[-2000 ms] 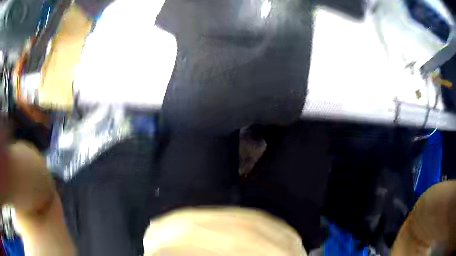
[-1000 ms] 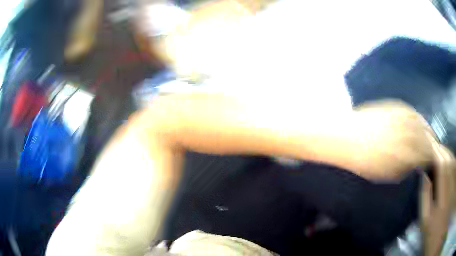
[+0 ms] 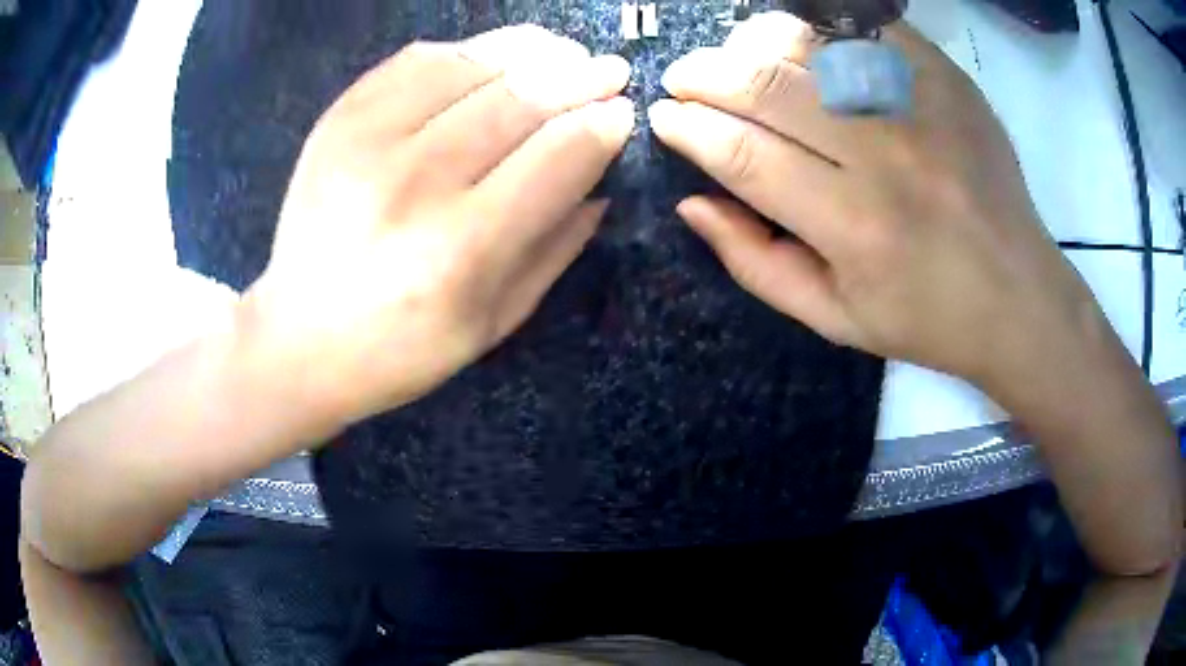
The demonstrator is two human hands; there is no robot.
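Observation:
A dark, textured garment panel (image 3: 585, 442) lies on the white table and hangs over its front edge. My left hand (image 3: 468, 195) lies flat on it, fingertips pointing right. My right hand (image 3: 832, 182) lies flat on it, fingertips pointing left. The fingertips of both hands nearly meet just below the presser foot (image 3: 639, 20), which shows at the top edge. A grey cylinder, perhaps a thread tension knob (image 3: 864, 77), hangs in front of my right hand. A separate pocket piece cannot be made out under the fingers.
A ruler tape (image 3: 956, 479) runs along the front edge of the white table (image 3: 117, 312). Dark cloth (image 3: 247, 592) covers the lap. Blue material (image 3: 917, 625) shows at the lower right. More dark cloth (image 3: 59, 65) lies at the upper left.
The view has swung back to the table from a blurred view of an outstretched arm. Both hands now lie on the dark panel near the presser foot; two seconds ago they were off it.

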